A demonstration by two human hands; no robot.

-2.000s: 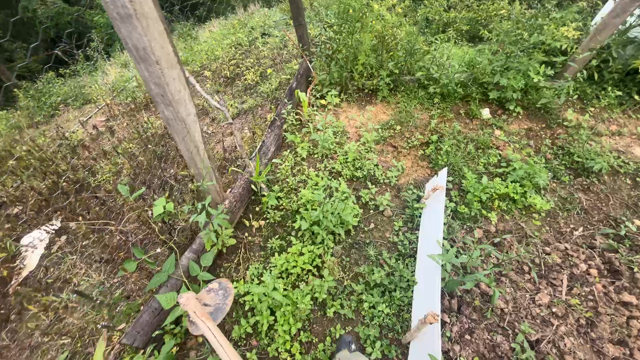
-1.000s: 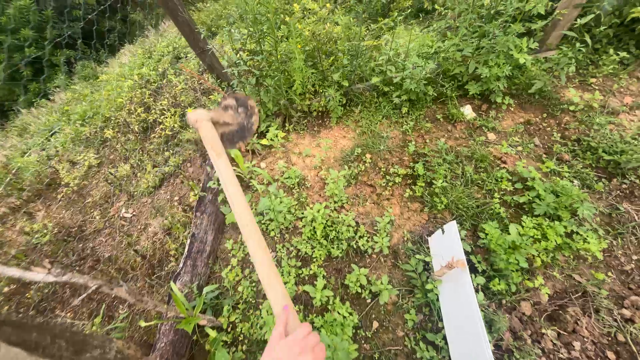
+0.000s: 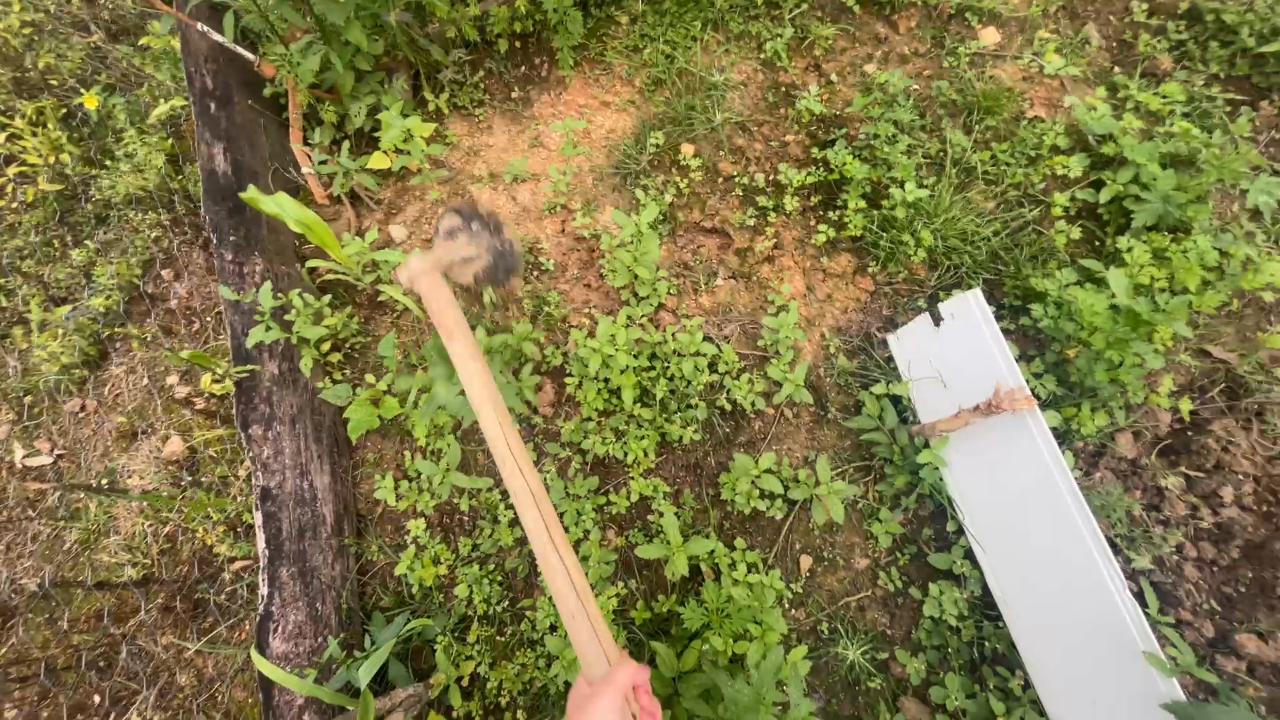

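Observation:
My right hand [image 3: 612, 692] is at the bottom edge, closed around the wooden handle of a hoe [image 3: 520, 470]. The handle slants up and left to a dark, soil-stained metal head [image 3: 480, 245], which is blurred and hangs over low green weeds [image 3: 650, 385] near a patch of bare orange soil [image 3: 550, 150]. Whether the blade touches the ground I cannot tell. My left hand is out of view.
A weathered log [image 3: 290, 480] lies along the left side, with wire mesh and dry growth beyond it. On the right a white panel strip [image 3: 1030, 520] lies on the ground with a dry brown leaf [image 3: 980, 410] across it. Brown clods [image 3: 1230, 570] lie at the far right.
The hoe's head has come down from beside the log's far end toward the weeds. My right hand, not visible two seconds ago, holds the handle. The view has tilted down.

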